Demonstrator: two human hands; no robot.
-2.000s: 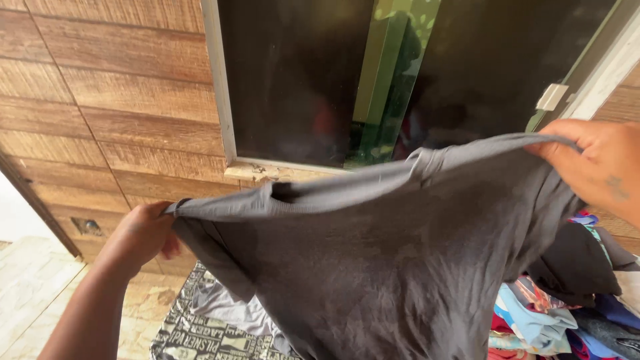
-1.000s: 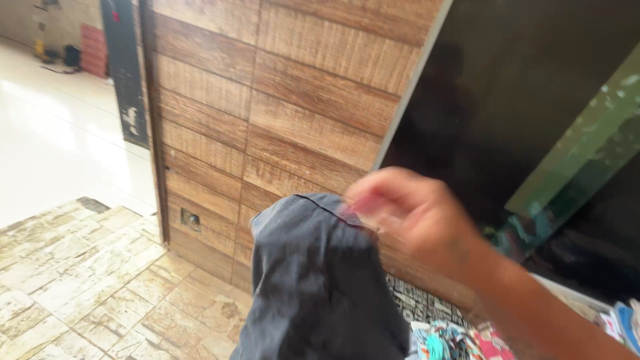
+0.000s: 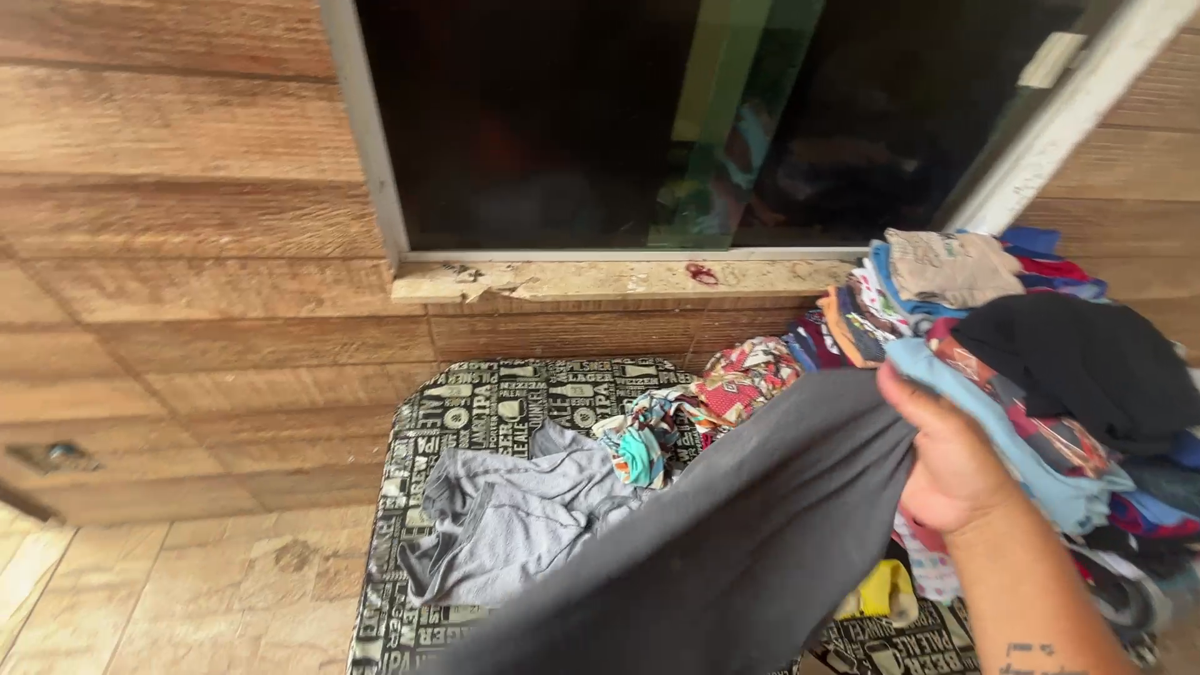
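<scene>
My right hand (image 3: 952, 459) grips one end of a dark grey cloth garment (image 3: 731, 525), which stretches down and left out of the bottom of the view. My left hand is out of view. Under the garment is a padded surface with a black and cream lettered print (image 3: 398, 506). On it, left of the garment, lies a crumpled light grey garment (image 3: 525, 525), with a bunched turquoise and orange patterned cloth (image 3: 642, 450) beside it. Just behind is a red patterned cloth (image 3: 750, 375). A yellow cloth (image 3: 881, 591) lies below my right hand.
Folded clothes are piled at the right, with a beige garment (image 3: 952, 267) and a black garment (image 3: 1078, 366) on top. A stone window sill (image 3: 581, 281) holding a small red loop (image 3: 701, 274) runs behind, below dark glass. Wood-look tiles (image 3: 234, 394) cover the wall; floor tiles (image 3: 253, 600) show lower left.
Two seconds ago both hands held the dark grey garment spread out; now only my right hand shows, gripping one end. The view has swung left and back.
</scene>
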